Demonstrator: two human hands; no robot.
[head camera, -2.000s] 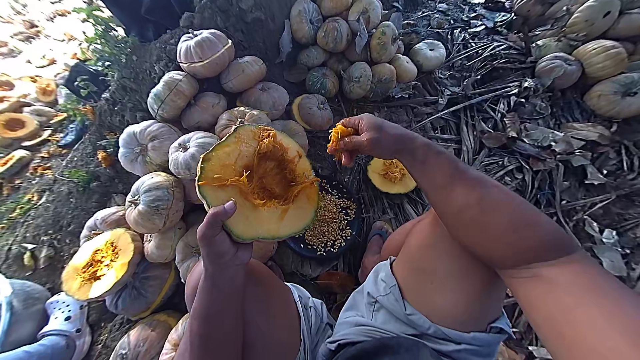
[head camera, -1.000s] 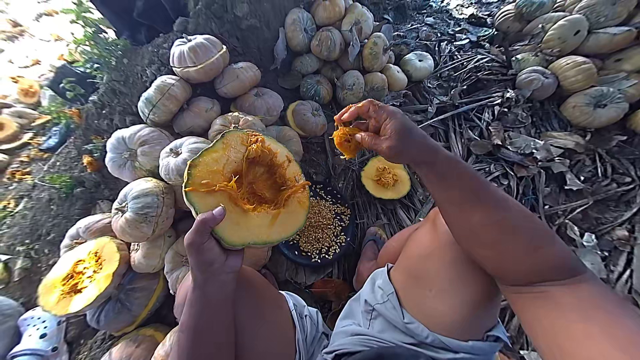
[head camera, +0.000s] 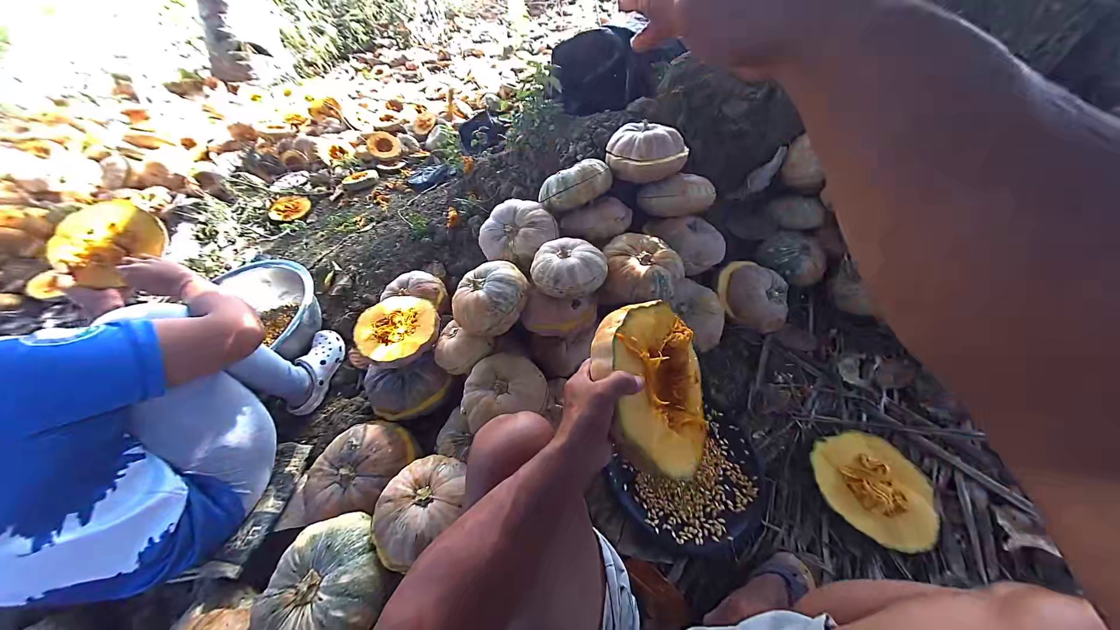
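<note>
My left hand (head camera: 595, 407) grips the rind of a cut pumpkin half (head camera: 656, 385), tilted with its stringy orange hollow facing right. Beneath it, a dark round basin (head camera: 634, 499) holds loose pumpkin seeds (head camera: 700, 494). My right hand (head camera: 691, 31) is raised at the top edge, partly cut off by the frame; its fingertips and anything in them cannot be made out. Another cut pumpkin piece (head camera: 875, 492) lies cut face up on dry leaves to the right of the basin.
Whole pumpkins (head camera: 569, 267) are heaped ahead and to the left, with a cut half (head camera: 396, 330) among them. At left a person in a blue shirt (head camera: 79, 411) holds a pumpkin half (head camera: 105, 241) near a metal basin (head camera: 306, 302). Emptied pumpkin shells (head camera: 383, 146) cover the ground behind.
The view has swung left, bringing in the seated person. My right hand, earlier holding orange pulp near the basin, is now raised at the top edge. The held half is turned more sideways.
</note>
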